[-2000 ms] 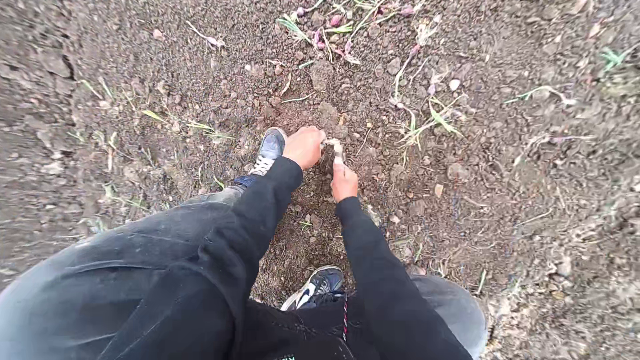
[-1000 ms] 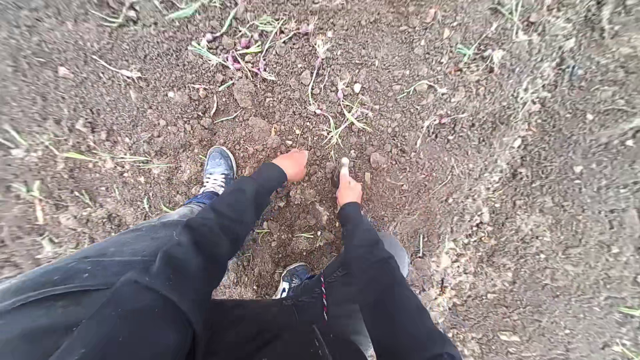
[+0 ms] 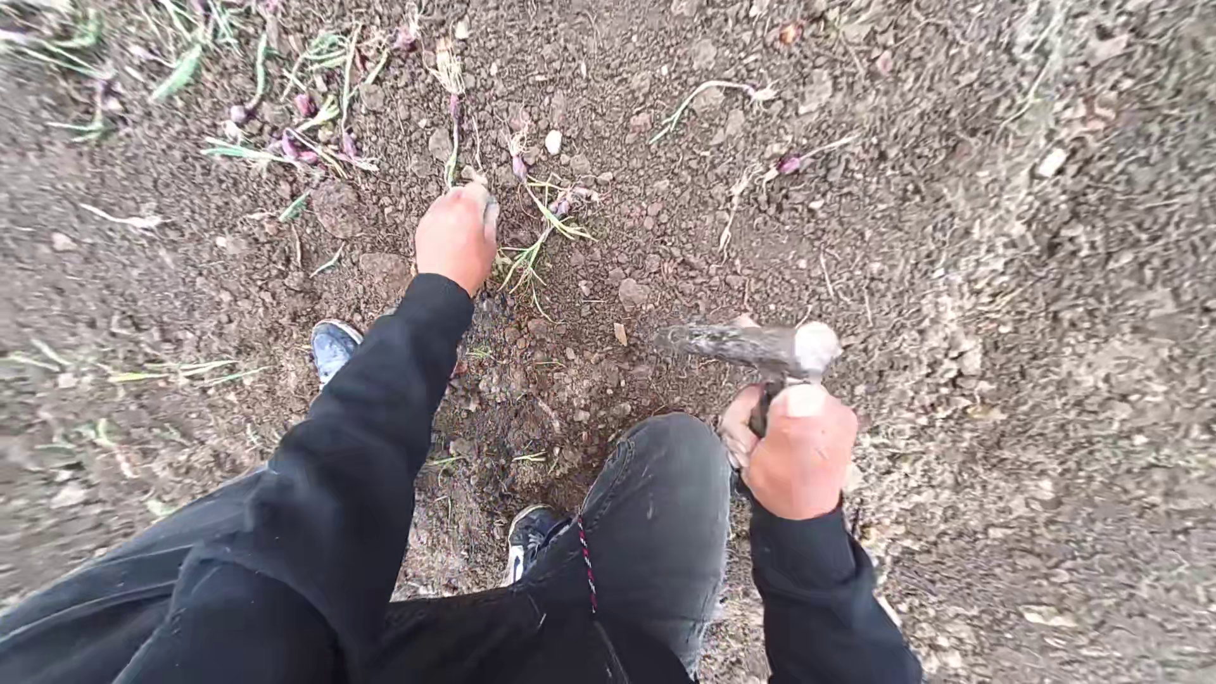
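My left hand (image 3: pixel 458 237) is low over the soil at the upper centre, its fingers closed at the leaves of a small onion plant (image 3: pixel 454 114); whether it grips them I cannot tell. Just right of it lie more onion plants with green leaves (image 3: pixel 532 252). On the right, my right hand (image 3: pixel 803 446) is closed around the dark handle of a hand tool with a soil-smeared metal head (image 3: pixel 731 347) that points left, above the ground beside my knee.
Red onions with green tops (image 3: pixel 299 147) lie scattered at the upper left. A single onion (image 3: pixel 790 164) and a loose stalk (image 3: pixel 708 90) lie at the upper right. My shoes (image 3: pixel 334 350) stand on cloddy soil, near green sprouts at the left.
My hands were close together over the soil; now they are far apart. The left has moved forward to the onion plants, and the right has moved out to the right with the tool.
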